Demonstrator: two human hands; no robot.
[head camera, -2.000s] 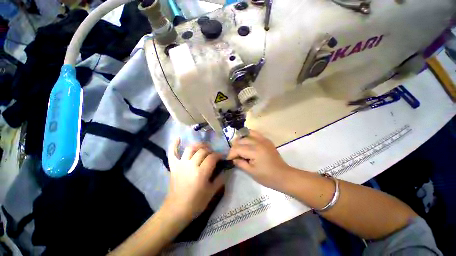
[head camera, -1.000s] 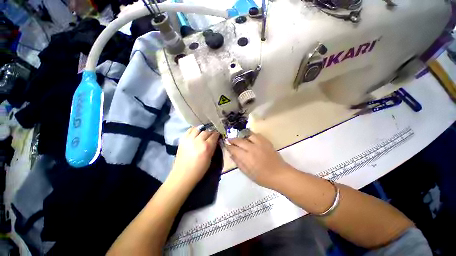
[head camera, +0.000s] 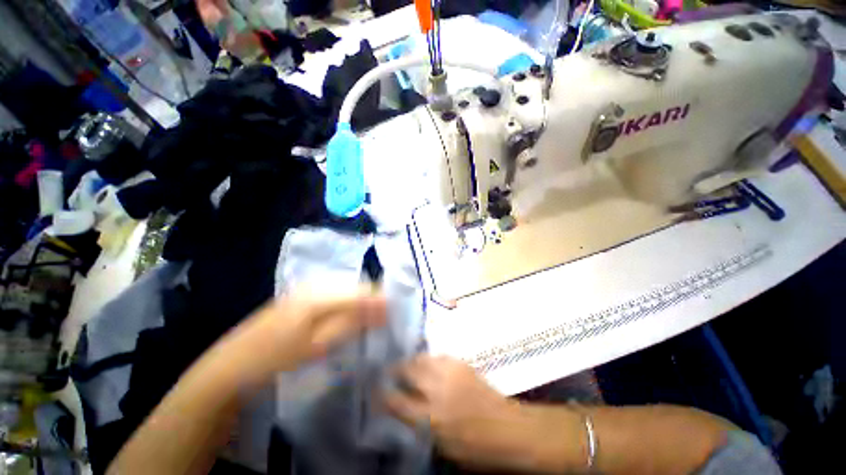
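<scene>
The grey panel of the garment lies in front of me, left of the sewing machine's needle area, with black cloth around it. My left hand is blurred and lies over the grey cloth. My right hand is at the cloth's right side, fingers bent on it, also blurred; its grip seems closed on the cloth. The presser foot and needle stand over the bed with no cloth seen under them. The cream-white machine stands at the right.
The blue machine lamp hangs left of the machine head. Dark blue thread snips lie right of the machine near a yellow bar. A printed ruler runs along the table's front edge. Black cloth is heaped at the back left.
Both hands have moved from the needle area down and left with the garment. The grey cloth has left the presser foot. The view has shifted, showing more of the workshop behind.
</scene>
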